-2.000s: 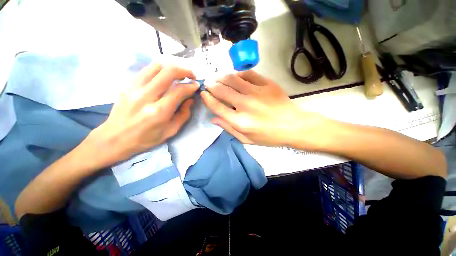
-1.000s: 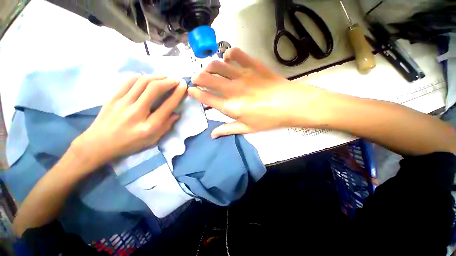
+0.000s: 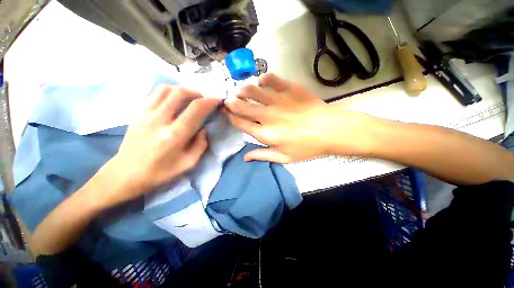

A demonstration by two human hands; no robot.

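Blue-grey cloth panels (image 3: 84, 163) with paler faces lie on the left of the sewing machine bed and hang over the front edge. My left hand (image 3: 163, 140) rests on the cloth, thumb and forefinger pinching a small dark fold near the needle area. My right hand (image 3: 287, 121) lies flat with fingers spread, its fingertips touching the cloth beside the left fingertips. The sewing machine head (image 3: 169, 28) is above them, with a blue knob (image 3: 240, 63) just above my right fingers. The needle and presser foot are blurred by glare.
Black scissors (image 3: 345, 53) lie right of the machine head. A wooden-handled awl (image 3: 411, 70) and slim dark tools (image 3: 453, 79) lie farther right. A small round metal disc (image 3: 260, 66) is beside the knob. Blue lattice crates (image 3: 397, 211) stand below the table edge.
Over two seconds the view shifts. My right fingers have spread flatter, with the thumb out over the cloth. My left hand stays on the cloth at the fold.
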